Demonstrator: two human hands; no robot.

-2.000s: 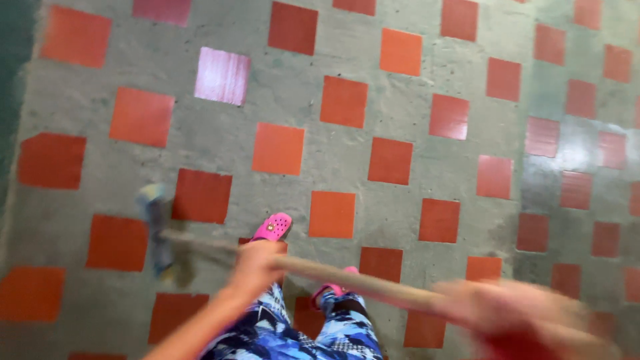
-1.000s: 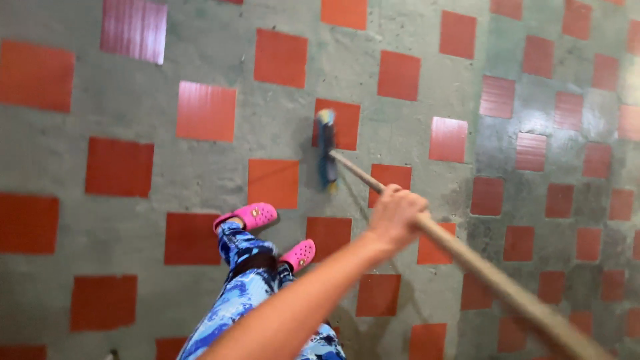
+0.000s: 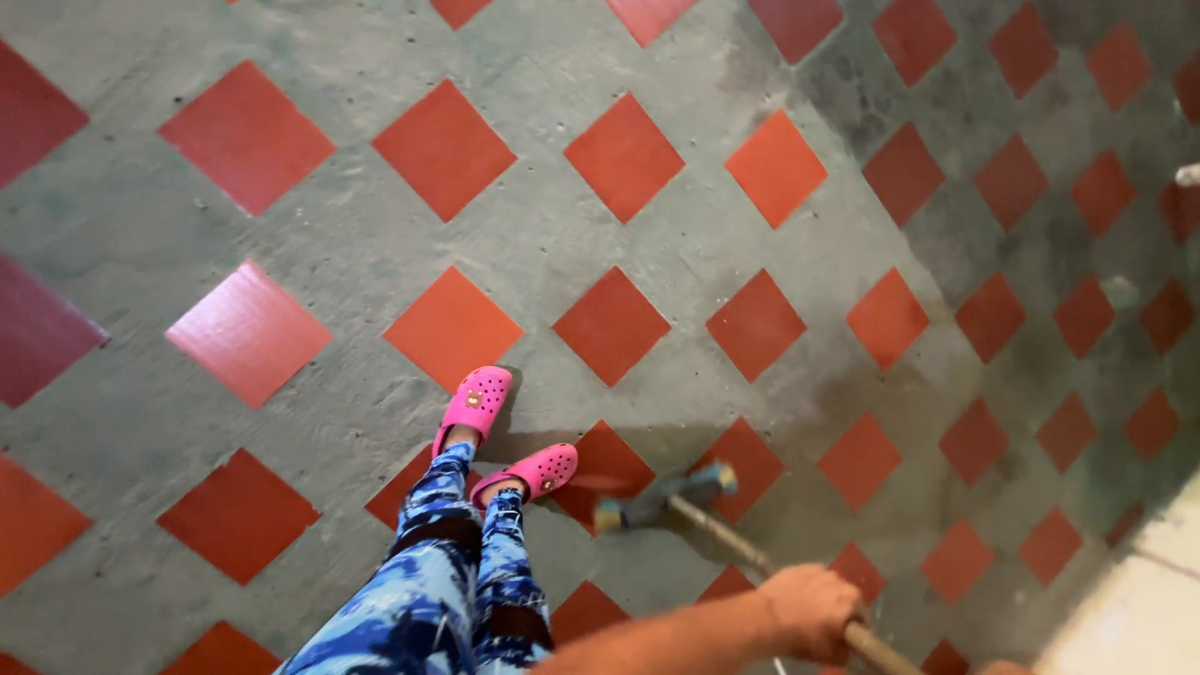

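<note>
My left hand (image 3: 811,611) is closed around the wooden stick (image 3: 722,534) of a long-handled broom or floor brush. Its narrow grey-blue head (image 3: 664,499), with pale yellowish ends, is slightly blurred and lies by the floor, just right of my feet in pink clogs (image 3: 476,408). From the head the stick slants down to the right, through my left hand and out at the bottom edge. Only a sliver of skin, apparently my right hand (image 3: 1005,667), shows at that edge; its fingers are hidden. Grey floor with red square tiles (image 3: 618,326) surrounds the head.
The grey floor (image 3: 553,234) with red tiles spreads around my feet, darker and stained toward the right. A pale, light-coloured surface (image 3: 1139,591) borders it at the lower right. A small whitish object (image 3: 1189,175) shows at the right edge.
The broom or brush head has come from ahead of my feet to beside them on the right. My left hand still holds the stick. The view has turned, so the tiles now look like diamonds.
</note>
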